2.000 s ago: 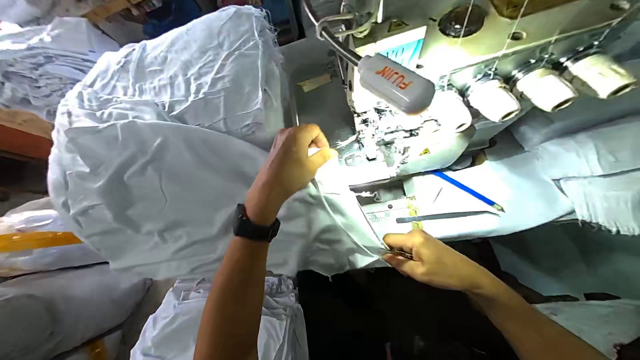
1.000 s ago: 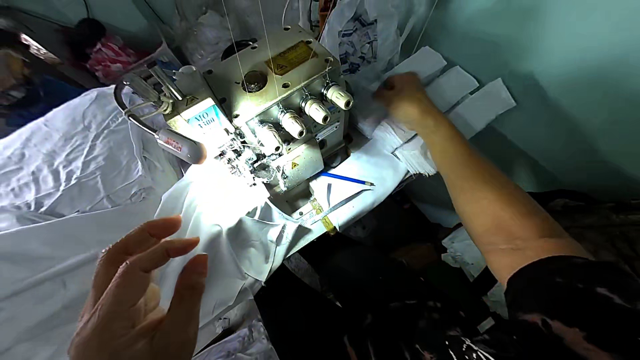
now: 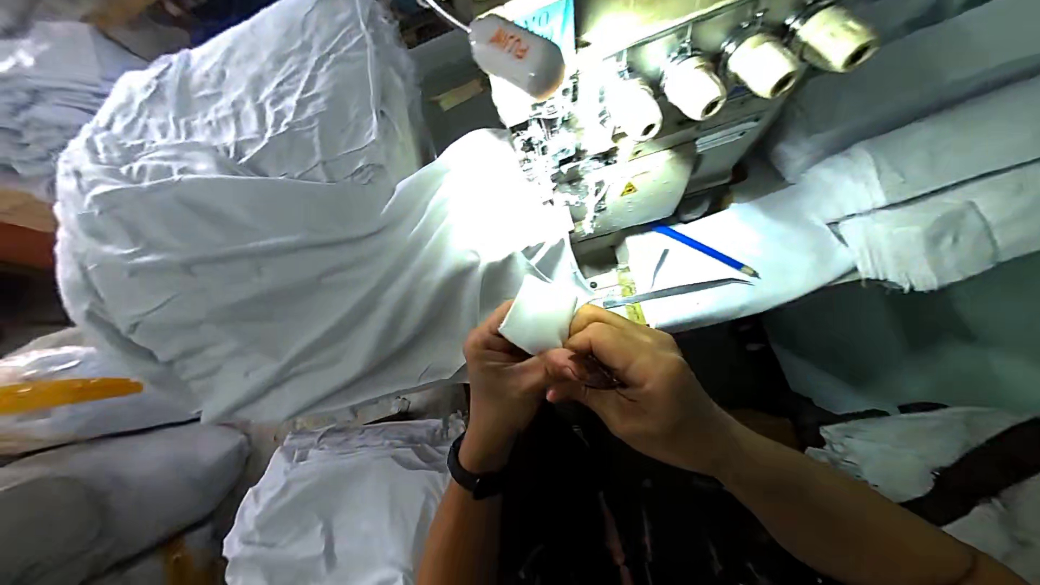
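Note:
White fabric [image 3: 325, 276] spreads from the heap at left to the needle area of an overlock sewing machine [image 3: 650, 183]. At its near right corner, below the machine, my left hand [image 3: 508, 374] grips the cloth, a dark band on the wrist. Close against it, my right hand [image 3: 630, 374] has its fingers curled around the same folded edge [image 3: 540, 313]; a dark object partly shows inside the right fist, too hidden to name. Metal tweezers [image 3: 678, 291] and a blue pencil [image 3: 707, 250] lie on white cloth right of the hands.
A small lamp [image 3: 517, 55] lights the needle area. Thread tension knobs [image 3: 760, 63] line the machine's front. Stacked white pieces [image 3: 926, 236] lie at right, a folded white pile [image 3: 349, 504] stands below left, and wrapped bundles [image 3: 122, 479] fill the lower left.
My right hand has come from the white pieces beyond the machine to the cloth corner. My left hand, apart from the cloth a second ago, now grips it. The view has shifted strongly.

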